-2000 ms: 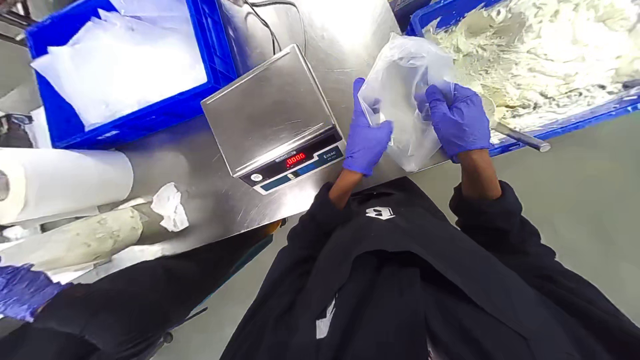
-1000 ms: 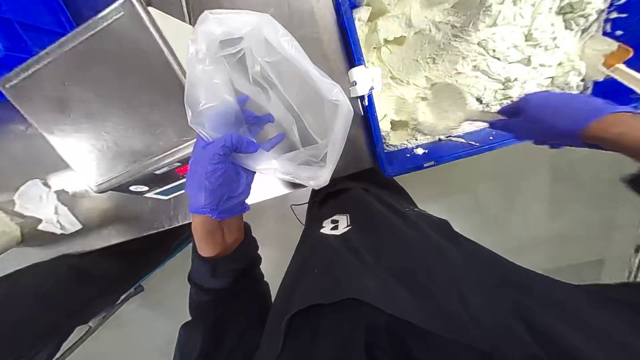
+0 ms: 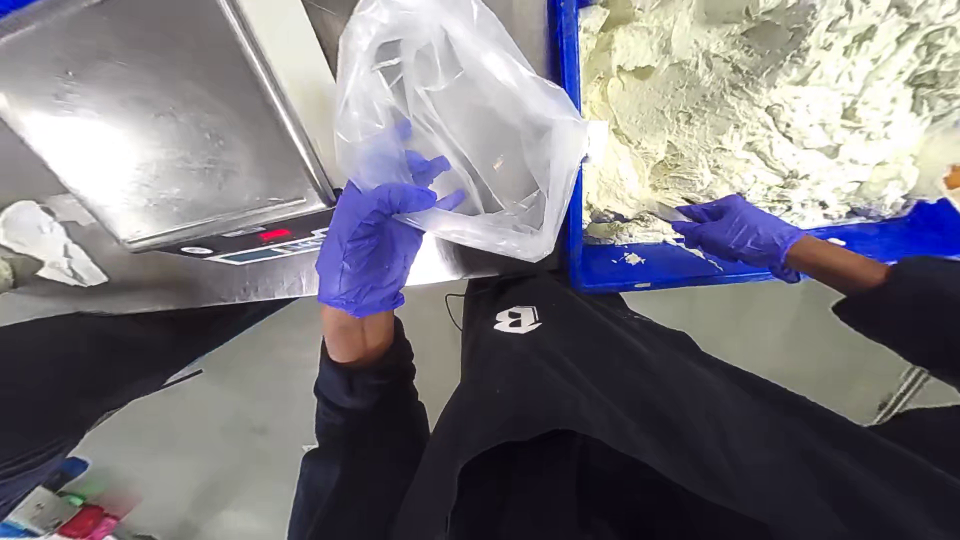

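My left hand point(image 3: 375, 240), in a purple glove, grips the lower rim of a clear plastic bag point(image 3: 480, 142), whose mouth is spread wide above the steel table. My right hand point(image 3: 739, 234), gloved too, holds the handle of a scoop point(image 3: 664, 210) at the near left part of a blue tub point(image 3: 637, 277). A pale, creamy mass point(image 3: 750, 127) fills most of that tub, and the scoop's head is hidden in it. To the left of the bag lies a digital scale point(image 3: 150, 112) with a steel plate and a lit red display.
A crumpled white wrapper point(image 3: 49, 244) lies on the steel table point(image 3: 172, 281) at the left. A person in dark clothing point(image 3: 90, 375) stands at the left. An orange-ended tool point(image 3: 952, 178) shows at the tub's right edge. Colored items point(image 3: 75, 517) are low at the bottom left.
Two seconds ago both hands were at the bag. My right hand has since left it and taken hold of the scoop in the tub. My left hand keeps the bag. The view has shifted closer.
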